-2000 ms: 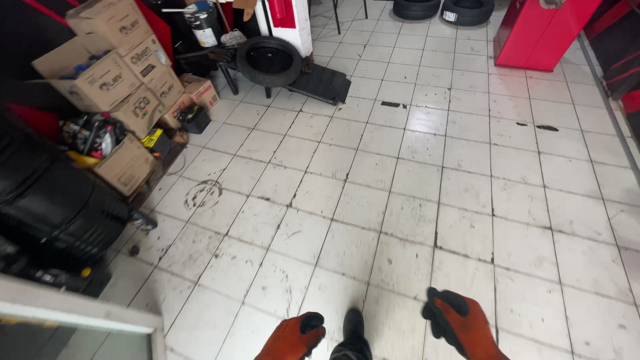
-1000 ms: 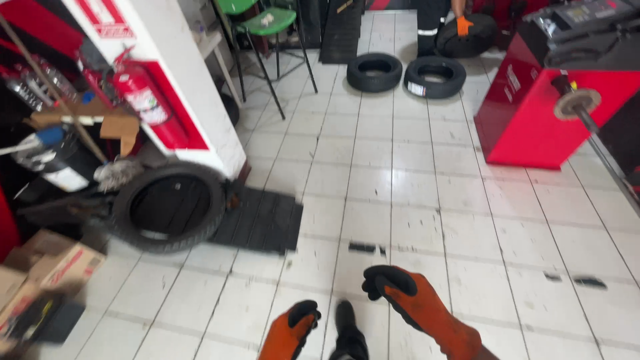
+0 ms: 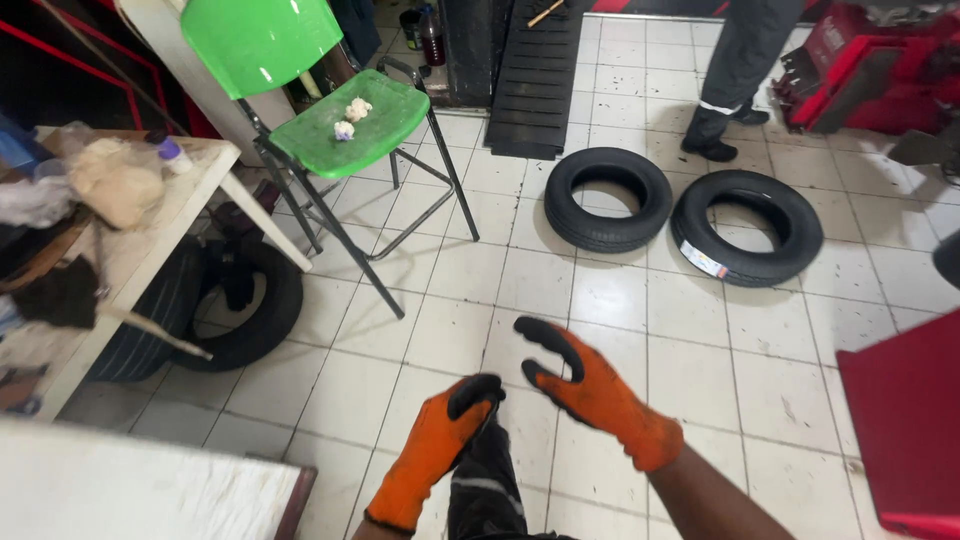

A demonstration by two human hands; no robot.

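Observation:
My left hand (image 3: 442, 442), in an orange glove with black fingers, is low in the middle, above my dark trouser leg; its fingers are curled and partly hidden, and nothing shows in it. My right hand (image 3: 592, 394), gloved the same way, is held over the floor with thumb and fingers apart and holds nothing. Beyond it two black tyres lie flat on the white tiles: one without a visible label (image 3: 607, 199) and, to its right, one with a sticker on its tread (image 3: 748, 227). Neither hand touches them.
A green chair (image 3: 352, 131) holds two whitish wads. At left is a cluttered white table (image 3: 217, 161) with tyres (image 3: 281, 315) beneath. A black ramp (image 3: 534, 82) lies behind. A person's legs (image 3: 739, 75) stand beyond the tyres. A red cabinet (image 3: 911, 420) is at right.
The view has moved far forward across the floor, toward the green chair and the two tyres. The person beyond the tyres now stands; a second ago an orange-gloved hand there was on another tyre.

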